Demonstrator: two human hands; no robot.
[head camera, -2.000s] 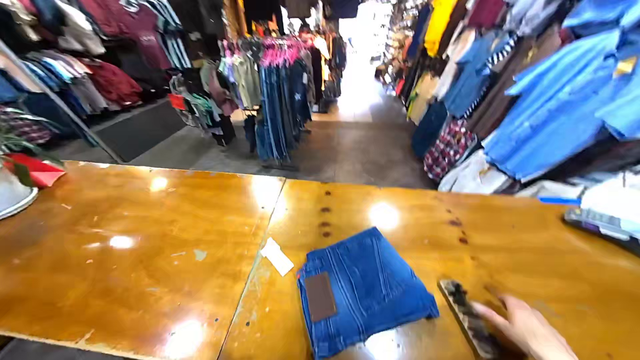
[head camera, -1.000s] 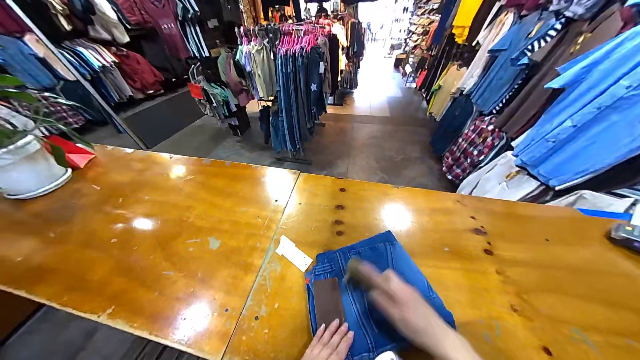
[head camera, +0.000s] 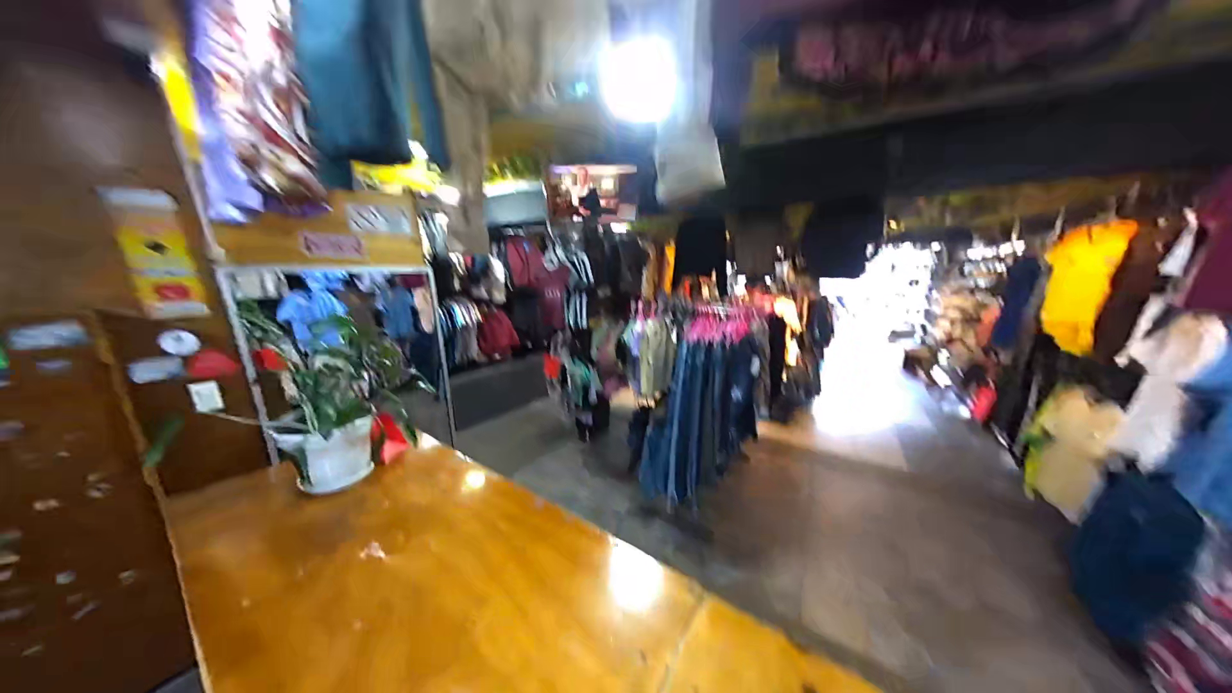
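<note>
Neither my left hand nor my right hand shows in the head view now, and the folded jeans and the brush are out of the picture too. The varnished wooden counter (head camera: 433, 587) fills the lower left. On its far left end stands a leafy potted plant (head camera: 332, 385) in a white pot (head camera: 337, 456), with a red object (head camera: 389, 439) beside it.
Beyond the counter, a rack of jeans on pink hangers (head camera: 701, 404) stands on the grey floor (head camera: 818, 568). Clothes hang along the right side, including a yellow garment (head camera: 1086, 284). A brown wooden panel (head camera: 77, 539) borders the counter at left.
The view has swung up and to the left, so the jeans on the counter and both hands have left the frame. A second ago the hands were at the folded jeans.
</note>
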